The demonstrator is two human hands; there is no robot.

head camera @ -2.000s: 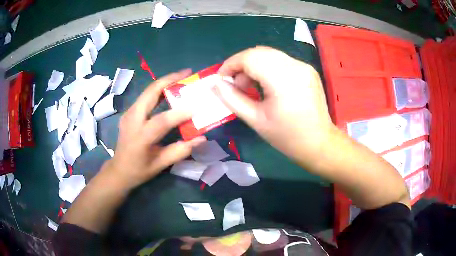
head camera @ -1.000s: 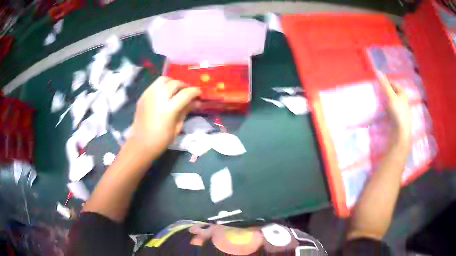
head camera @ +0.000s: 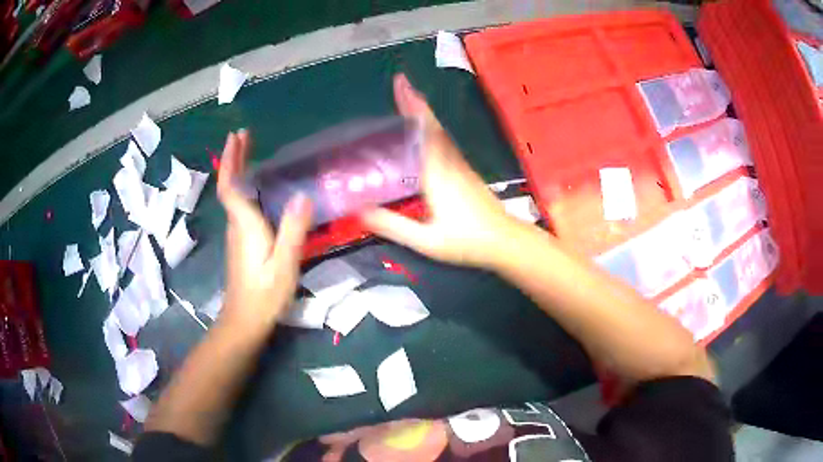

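Observation:
A bagged device (head camera: 347, 176), pinkish and shiny in clear wrap, is held between my two hands and is blurred. My left hand (head camera: 257, 239) is at its left end, thumb on the near edge. My right hand (head camera: 451, 198) is at its right end, thumb below and fingers raised behind. The red retail box (head camera: 338, 236) lies just under the device; only its near side shows. The box lid is not clearly visible behind the device.
The red-orange component tray (head camera: 573, 117) at the right holds several bagged devices and a small white slip (head camera: 618, 193). Stacked red trays (head camera: 762, 144) stand at far right. White paper scraps (head camera: 135, 298) cover the left and near table. Red cartons (head camera: 18, 316) lie at far left.
My right hand has come back from the tray to the box with a bagged device. My left hand has moved from the box's near edge to the device's left end. The view has shifted.

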